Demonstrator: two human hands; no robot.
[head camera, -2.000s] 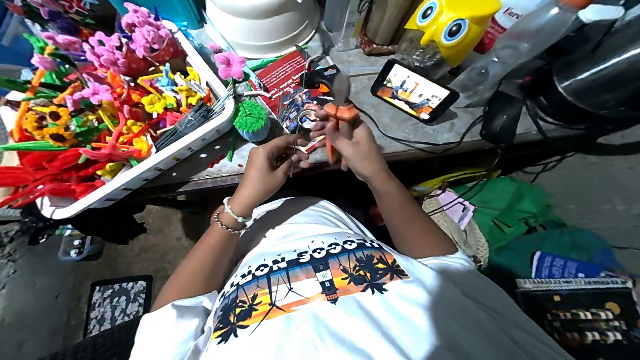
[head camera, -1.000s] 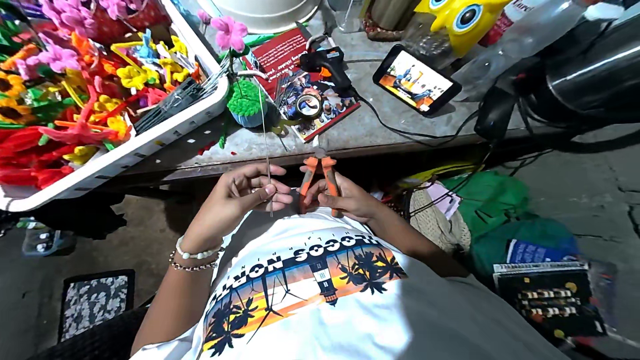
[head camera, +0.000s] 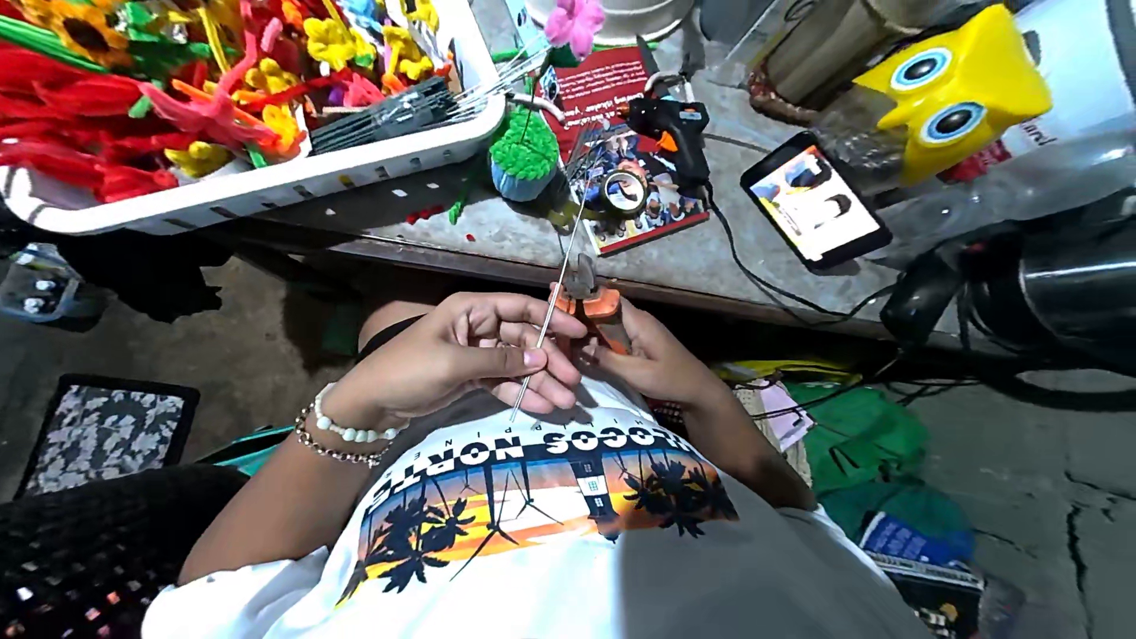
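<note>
My left hand (head camera: 484, 351) pinches thin metal wires (head camera: 552, 311) between thumb and fingers; they slant up and right over the table edge. Just right of it, my right hand (head camera: 652, 351) is closed on orange-handled pliers (head camera: 583, 282), whose jaws point up beside the wires. Beyond my hands, a roll of tape (head camera: 624, 192) lies on a red printed booklet (head camera: 603, 89). A black and orange glue gun (head camera: 672, 129) rests on the booklet's right side. Left of the booklet stands a small pot with green fuzzy top (head camera: 524, 146) and a pink flower (head camera: 575, 25).
A white plastic basket (head camera: 266, 195) at upper left holds colourful pipe-cleaner flowers and a bundle of dark wires (head camera: 386, 115). A phone (head camera: 815, 202) lies on the table, with the glue gun's cable nearby. Clear bottles (head camera: 1003, 191), a yellow owl-like figure (head camera: 963, 93) and a black appliance (head camera: 1074, 293) are at right.
The pliers' handles, spread a second ago, are closer together in my right hand. My left hand still holds wire, now with its fingers extended under it. The view has moved closer to the table.
</note>
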